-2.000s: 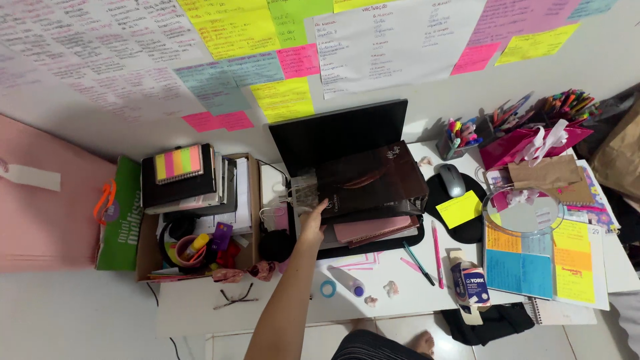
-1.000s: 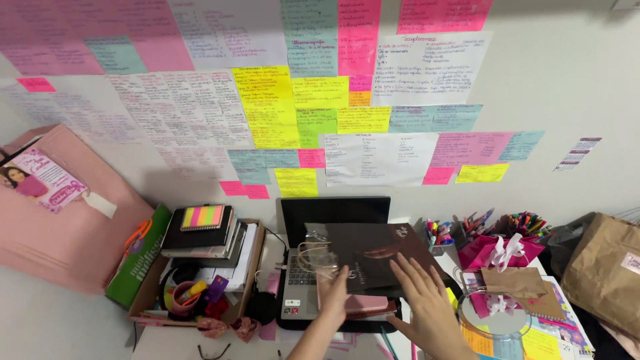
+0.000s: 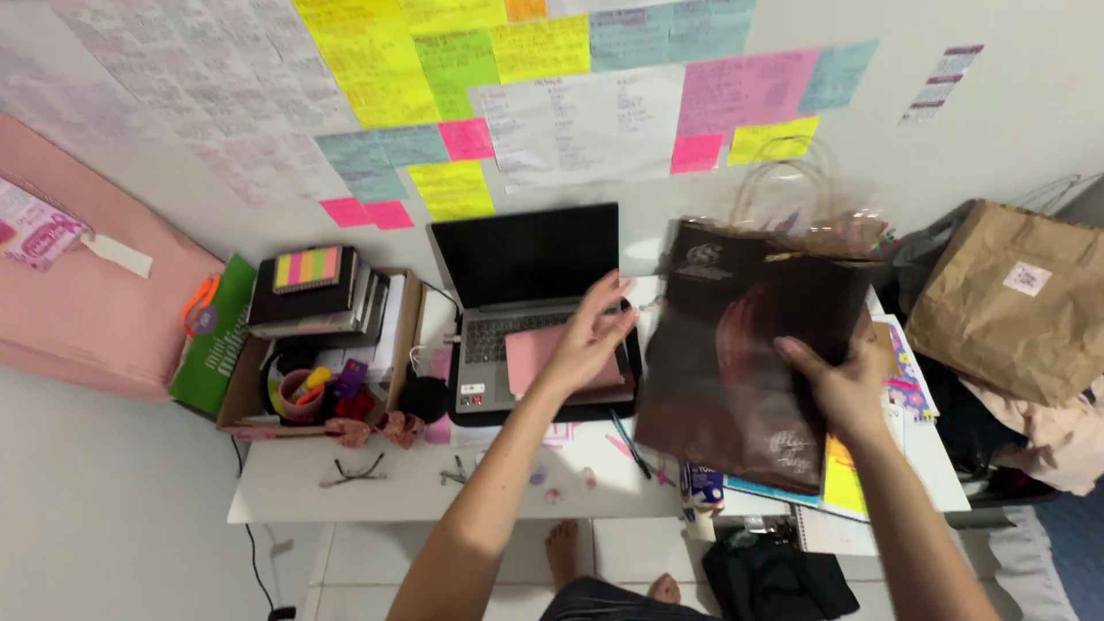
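A dark brown paper bag [image 3: 742, 345] with rope handles is upright over the right side of the desk, gripped at its right edge by my right hand [image 3: 832, 379], thumb across its front. My left hand [image 3: 595, 336] has its fingers apart and holds nothing, above the right part of the open laptop [image 3: 526, 267]. Beneath that hand a pink notebook [image 3: 535, 358] lies across the laptop's keyboard. The bag hides much of what stands behind and below it.
At the left, a cardboard box [image 3: 414, 319] holds books and a pink cup [image 3: 302, 392]. Eyeglasses [image 3: 354, 470] lie near the front edge of the white desk [image 3: 285, 496]. A green bag [image 3: 211, 354] leans beside the box. A kraft paper bag [image 3: 1009, 293] stands at the far right.
The dark bag has moved from over the laptop to the right, in my right hand. My left hand has come off it. The pink notebook on the keyboard is now more exposed.
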